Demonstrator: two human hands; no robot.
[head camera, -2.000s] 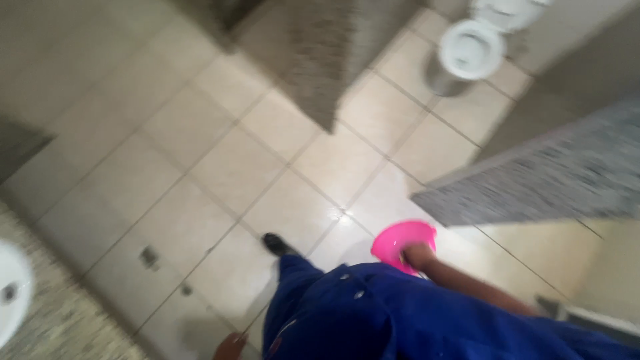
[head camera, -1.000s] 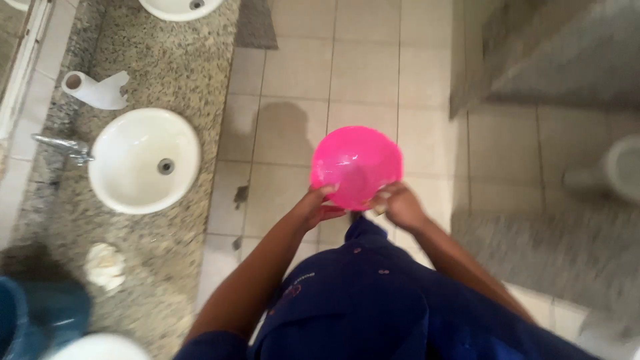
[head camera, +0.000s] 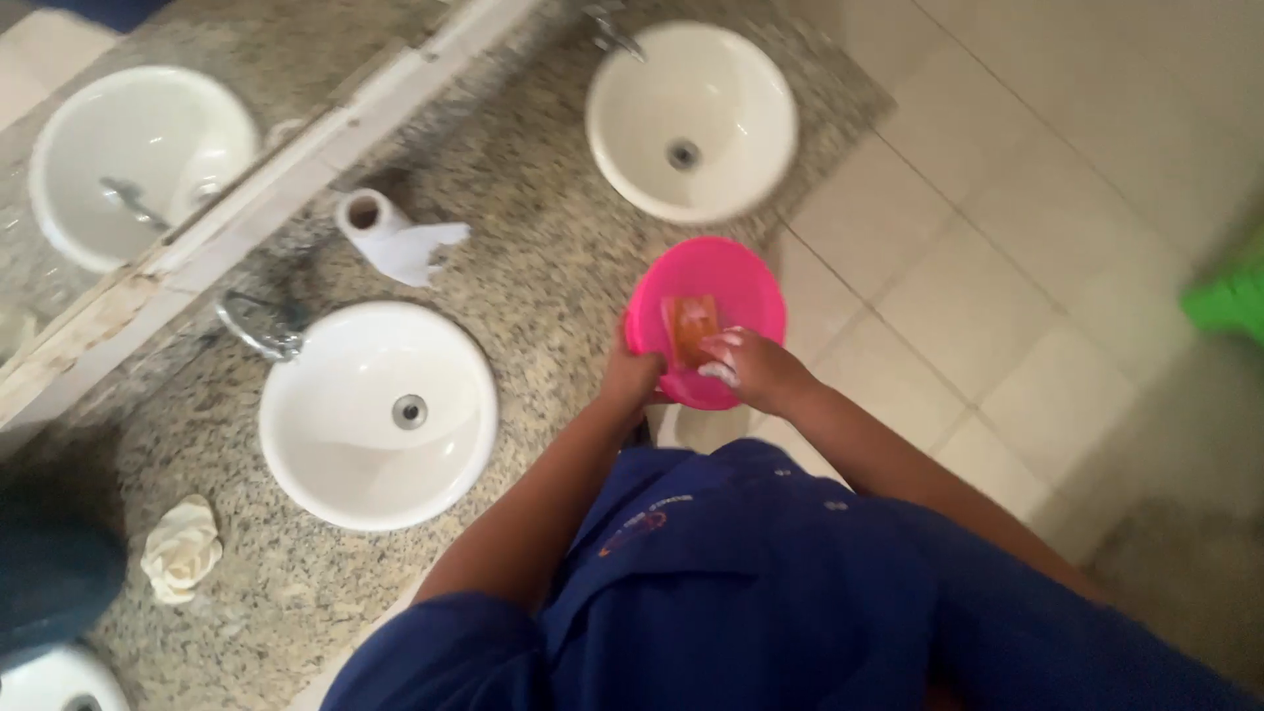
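My left hand grips the near left rim of a pink plastic bowl, held in front of my body beside the granite counter. Inside the bowl lies an orange-brown block, perhaps a sponge or a bar of soap, with whitish foam on it. My right hand reaches over the bowl's right rim, its foamy fingertips at the block's lower right. Whether those fingers grip the block or only touch it I cannot tell.
The granite counter holds a white round basin with a chrome faucet, another basin, a toilet paper roll, a white flower-like item and a dark blue container. A mirror runs along the wall. Something green is at the right.
The view has swung toward the counter and mirror. One second ago both hands were at the bowl's near rim; now my right hand is over its inside, with foam on the fingers.
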